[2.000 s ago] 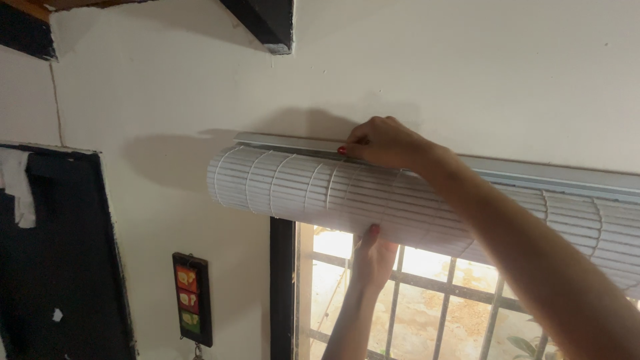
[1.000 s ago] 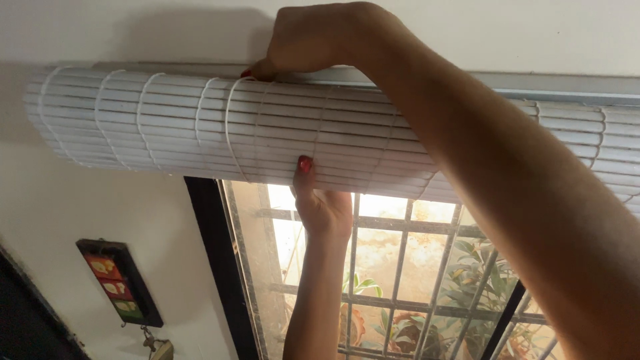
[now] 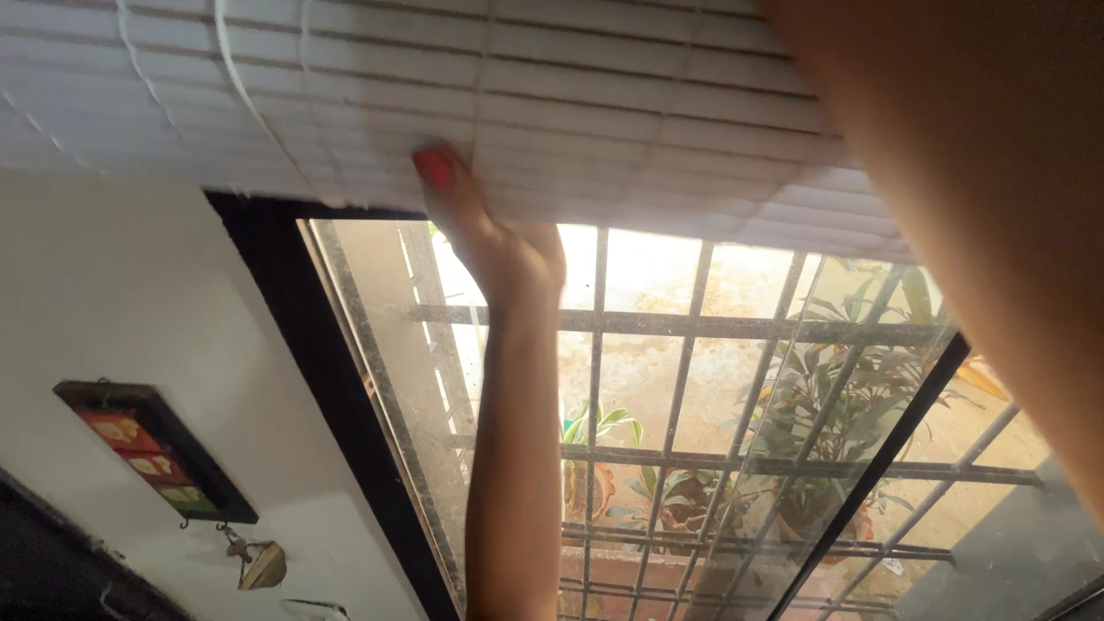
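Note:
A rolled white slatted blind (image 3: 604, 112) with thin white cords crosses the top of the view, over the upper part of the window. My left hand (image 3: 492, 224) supports it from below, its red-nailed thumb pressed on the front of the roll and its other fingers hidden behind. My right forearm rises blurred and close along the right side; the right hand itself is beyond the top edge of the view.
Behind the blind stands a window with a dark frame (image 3: 336, 379) and a metal grille (image 3: 690, 328); potted plants (image 3: 828, 405) show outside. A small dark plaque with hooks (image 3: 155, 453) hangs on the left wall, with keys or trinkets (image 3: 259, 562) below it.
The view has moved much closer to the blind and window. My right hand, earlier at the blind's top edge, has left the view. My left hand stays under the roll.

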